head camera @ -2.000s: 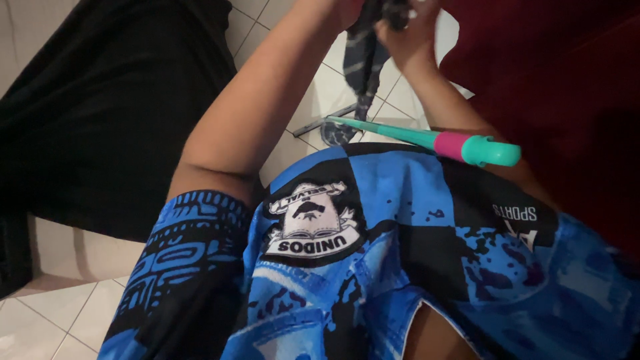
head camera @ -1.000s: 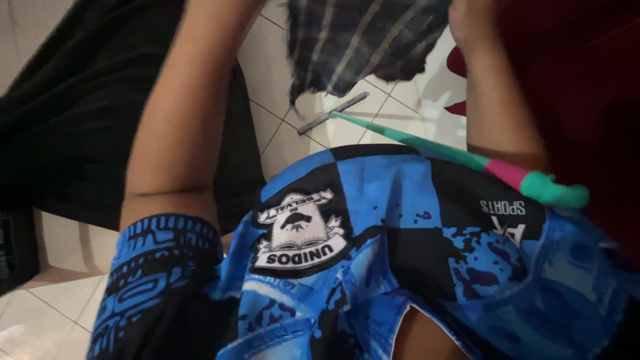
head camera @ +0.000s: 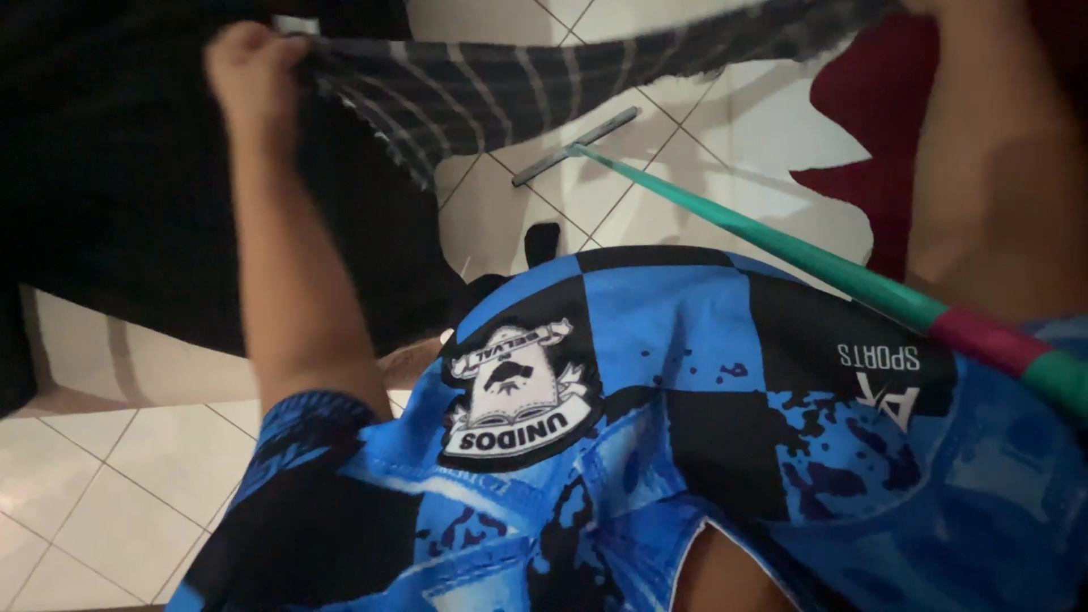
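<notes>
A dark cloth with pale stripes and frayed edges (head camera: 510,93) is stretched between my two hands across the top of the view. My left hand (head camera: 255,68) grips its left end. At the top right, my right hand (head camera: 926,7) is at the other end, mostly cut off by the frame edge. Below the cloth, a floor squeegee's grey blade (head camera: 544,166) rests on the white tiles. Its green and magenta handle (head camera: 790,251) slants down to the right, passing in front of my right forearm and blue shirt.
Black fabric (head camera: 127,170) hangs over a pale surface on the left. Dark red fabric (head camera: 884,119) hangs on the right, behind my right arm. White floor tiles (head camera: 110,484) show at the lower left and in the middle.
My hands have moved far apart. The striped cloth, bunched between them two seconds ago and hanging spread out one second ago, is now pulled wide and taut.
</notes>
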